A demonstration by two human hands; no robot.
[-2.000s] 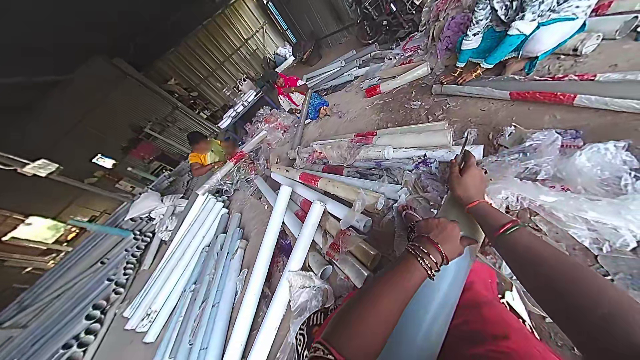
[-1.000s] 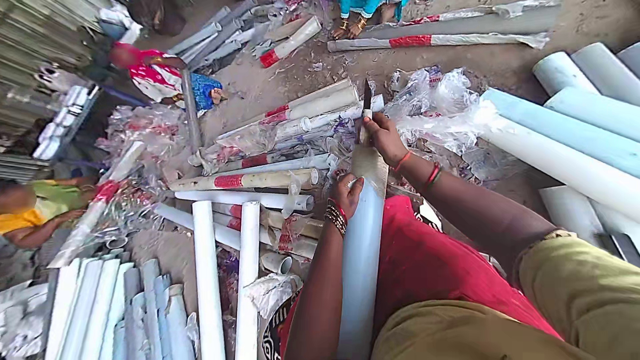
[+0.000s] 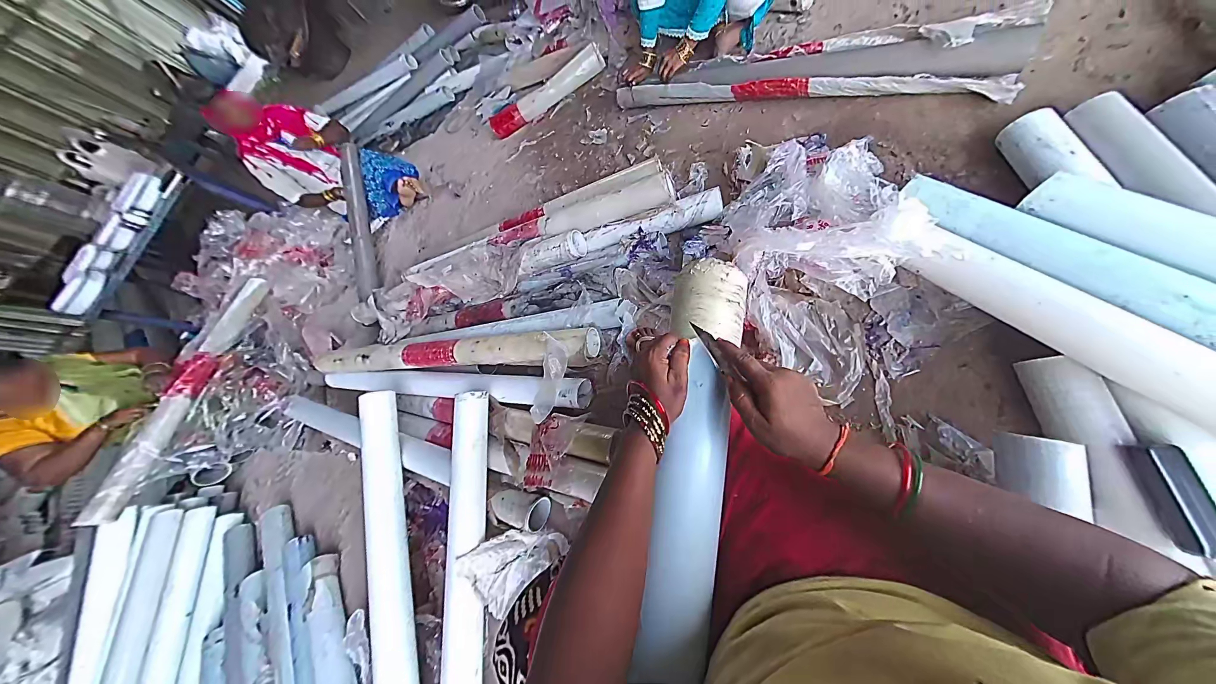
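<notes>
A pale blue plastic pipe (image 3: 686, 475) lies lengthwise along my lap, its far end covered by a cream-coloured band (image 3: 710, 299). My left hand (image 3: 659, 375) grips the pipe's left side just below that band. From the right, my right hand (image 3: 774, 394) rests on the pipe and holds a dark, thin pointed blade (image 3: 708, 335), probably a knife, its tip at the band's lower edge. Crumpled clear plastic film (image 3: 807, 256) lies beyond the pipe's end.
Wrapped pipes with red bands (image 3: 456, 353) lie on the ground ahead and left. Two white pipes (image 3: 388, 532) stand out nearer me. Large pipes (image 3: 1073, 294) are stacked at right. Other people sit at the left and top, one with hands (image 3: 662, 65) by a wrapped pipe.
My right hand, with the blade, has moved from beyond the pipe's far end back to its right side. The cream band, largely covered by my hands before, now shows. The view has shifted.
</notes>
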